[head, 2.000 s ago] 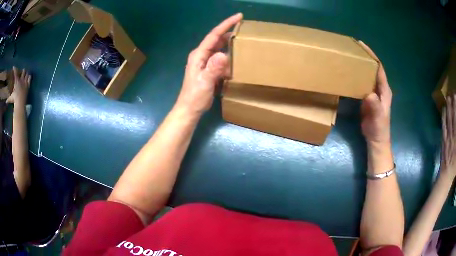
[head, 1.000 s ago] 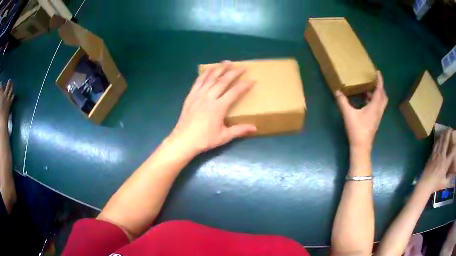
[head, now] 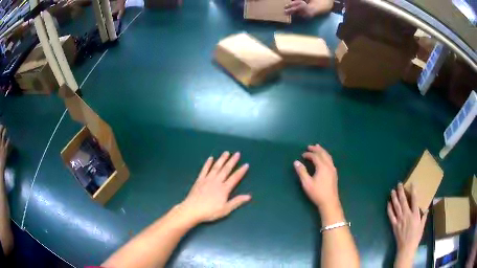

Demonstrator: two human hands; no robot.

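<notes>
Two closed brown mailer boxes lie ahead on the dark green surface, both blurred: one box [head: 248, 58] at centre and one box [head: 302, 49] just right of it. My left hand [head: 216, 189] is bare, empty and spread flat over the surface. My right hand [head: 318, 177] is bare and empty, its fingers curled apart. Neither hand touches a box. An open mailer box [head: 116, 180] stands at the left with its lid up; dark items and shiny clear plastic show inside.
Another person's hand [head: 408, 217] touches a closed box [head: 426, 179] at the right. A box [head: 452, 215] sits by a scale with a blue display [head: 446, 257]. Across the surface, a person's hand [head: 308, 7] is at a box. A larger carton [head: 372, 62] stands back right.
Both hands have let go of the two boxes, which are now farther away across the surface. The view has tilted up. The neighbour's hand now touches the box at the right.
</notes>
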